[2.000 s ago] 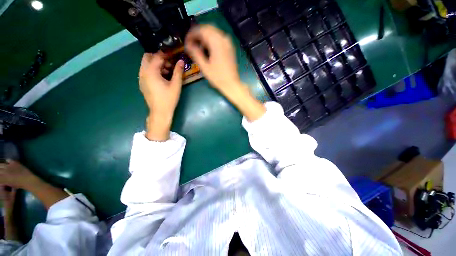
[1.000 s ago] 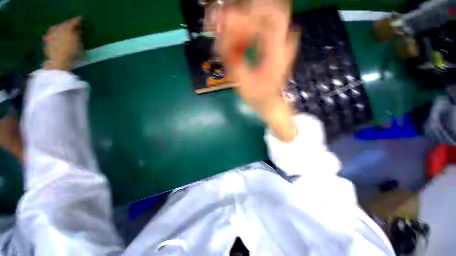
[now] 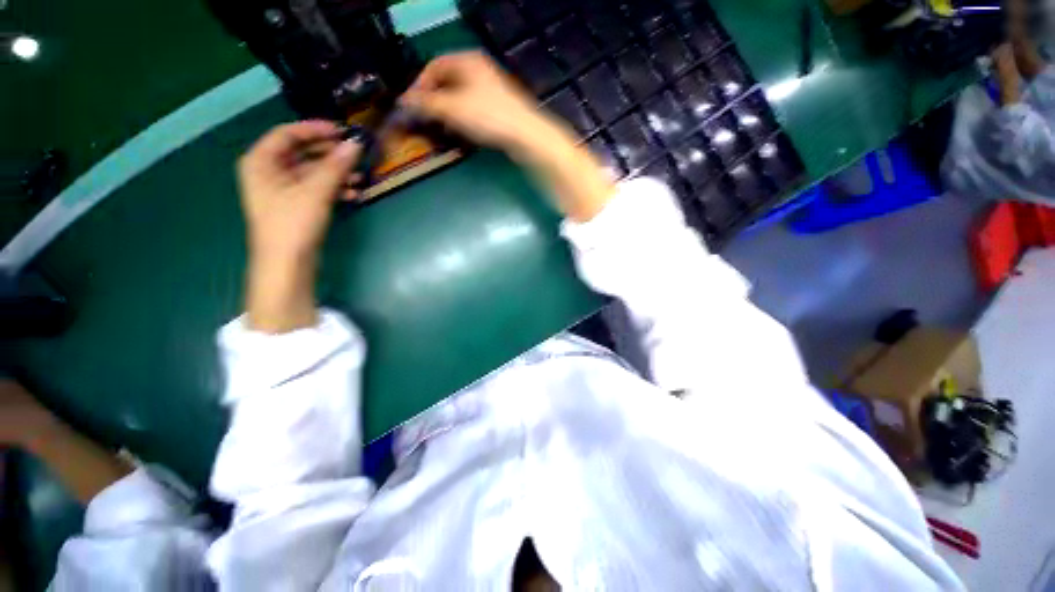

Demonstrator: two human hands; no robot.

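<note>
The orange fixture nest [image 3: 399,153] sits on its black base with a pale front edge, at the foot of the black press [image 3: 330,46]. My left hand [image 3: 289,174] is at the nest's left side and pinches a small dark part [image 3: 353,137] between thumb and fingers. My right hand [image 3: 469,98] is over the nest's right rear side, fingertips together and pointing left. Something dark shows at its fingertips, too blurred to tell whether it is held.
A black blister tray [image 3: 659,93] lies right of the press. A slim dark tool [image 3: 806,41] lies beyond it. Dark lumps [image 3: 44,174] lie at the far left. Another person's arm [image 3: 69,451] is at lower left; another person is at upper right. A cardboard box [image 3: 914,376] stands at right.
My left hand has come back from the far left surface to the nest, now with a small dark part. My right hand has left the press handle area and lowered to the nest.
</note>
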